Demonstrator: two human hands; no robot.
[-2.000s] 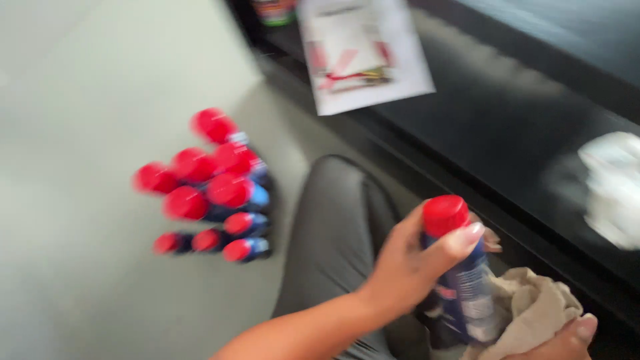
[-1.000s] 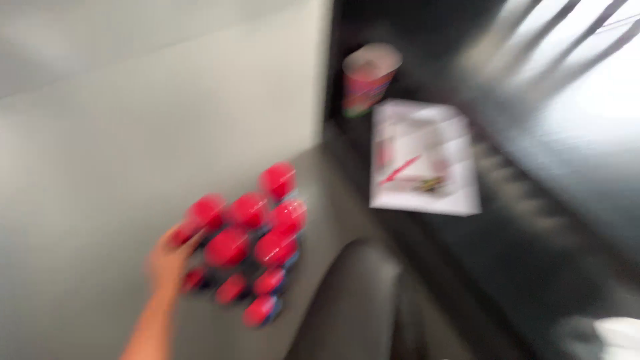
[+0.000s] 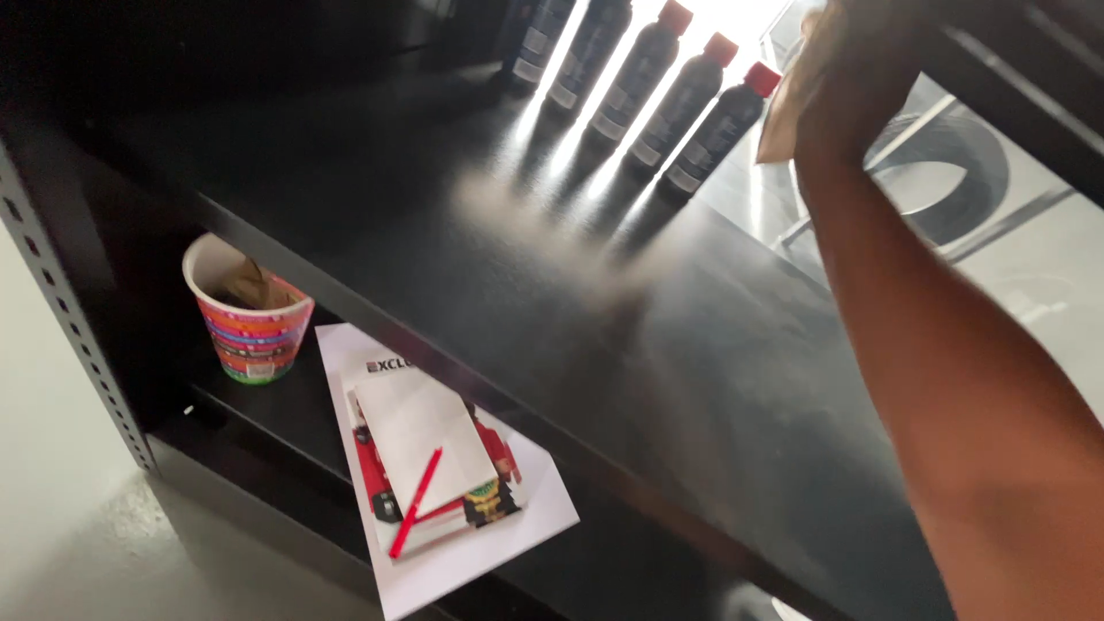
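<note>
My right hand [image 3: 862, 78] is raised at the upper right, dark and partly cut off by the top edge. A beige cloth [image 3: 783, 116] shows at its left side, gripped by the hand. Just left of it, several dark bottles with red caps stand in a row on the black metal shelf [image 3: 483, 259]; the nearest to my hand is the end bottle [image 3: 723, 129]. Bright light comes through between them. My left hand is out of view.
On the lower shelf are a colourful striped paper cup [image 3: 254, 319] with something brown inside, and a white printed sheet [image 3: 539, 517] under a white pad [image 3: 423, 431] with a red pen [image 3: 416, 503]. A perforated upright post [image 3: 73, 319] stands at the left.
The view has swung from the red-capped bottles on the floor to the shelf. My left hand, at those floor bottles one second ago, has left the view; my right hand now shows, raised with the cloth.
</note>
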